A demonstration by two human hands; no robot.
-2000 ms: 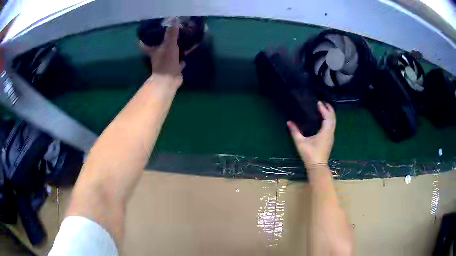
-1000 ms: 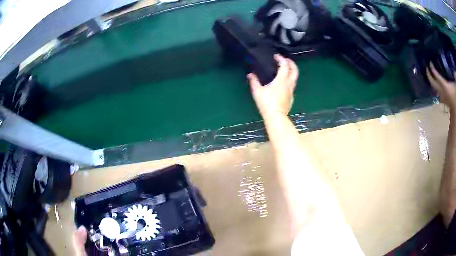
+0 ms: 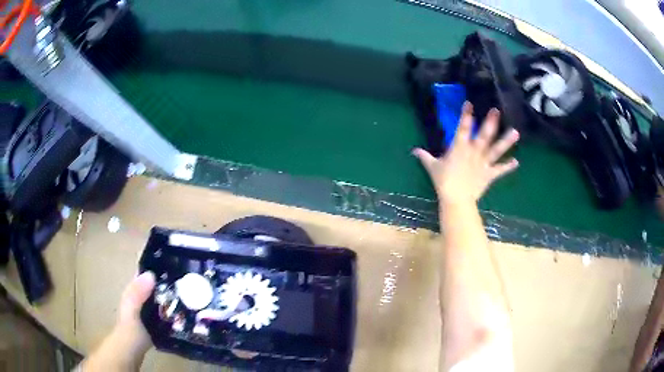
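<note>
The black main housing lies on the tan bench with its open side up. A white toothed gear, a round white part and wires show inside it. A black tyre shows behind it. My left hand grips the housing's left end. My right hand is spread open above the belt, over a black cover with a blue battery pack in it. Whether its fingers touch the cover I cannot tell.
Wheeled units stand on the green conveyor belt at the right. More black units are at the left, behind a slanted grey metal bar. Part of another person's arm shows at the right edge.
My right hand, earlier gripping a long black part on the belt, is now spread open beside a cover with its blue pack showing. The housing has turned and sits farther right, with its tyre visible.
</note>
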